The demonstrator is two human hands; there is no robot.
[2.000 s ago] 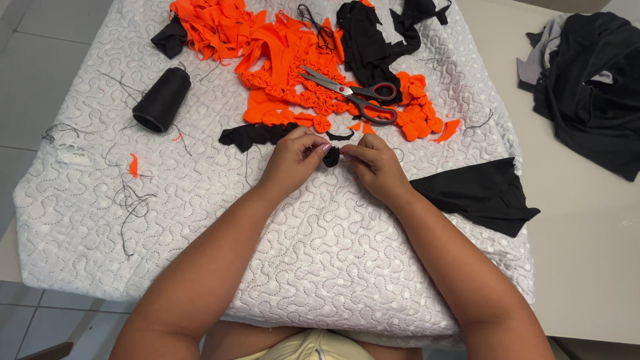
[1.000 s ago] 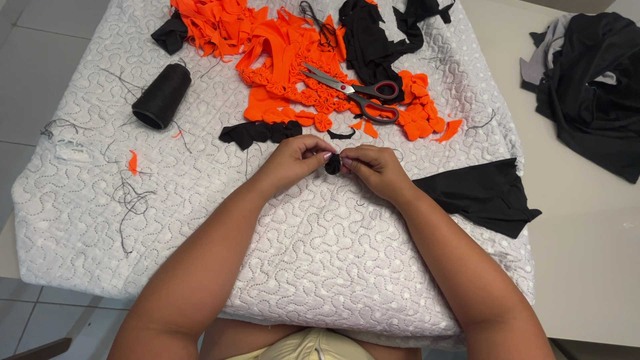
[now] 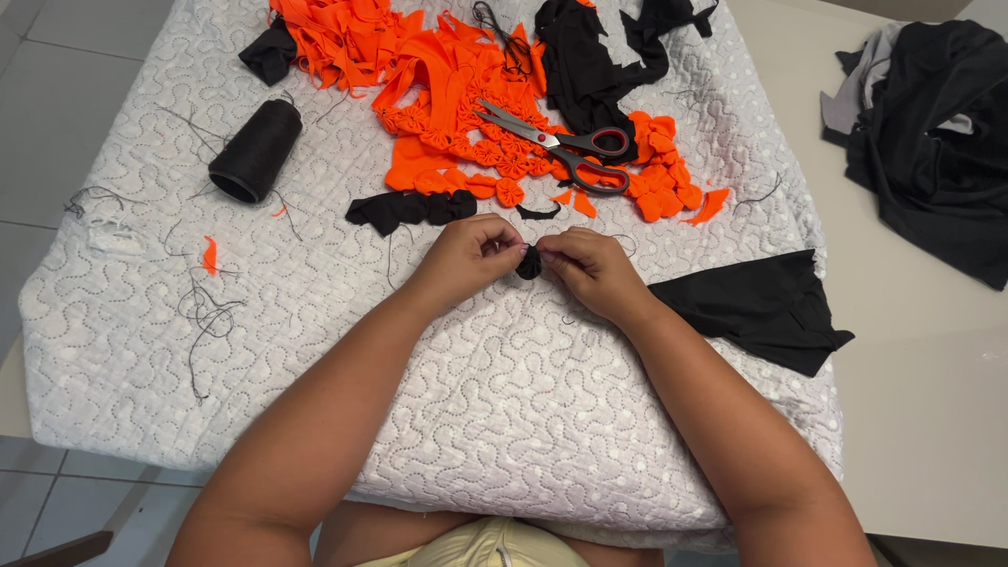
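A small gathered black fabric piece is pinched between both my hands, above the white quilted cloth. My left hand grips its left edge with thumb and finger. From the right, my right hand holds its upper edge; whether a needle is there cannot be told. Just beyond my hands lie a strip of black fabric and a thin black scrap. Scissors with black and red handles rest on joined orange fabric rosettes, their blades slightly apart.
A black thread cone lies at the left, with loose threads nearer me. Orange scraps and black cloth are heaped at the far side. Black fabric lies right of my right hand; a dark garment pile is farther right.
Both hands stay at about the same place with the black piece. Their fingers have shifted slightly around it, and more of the piece shows below them than two seconds ago.
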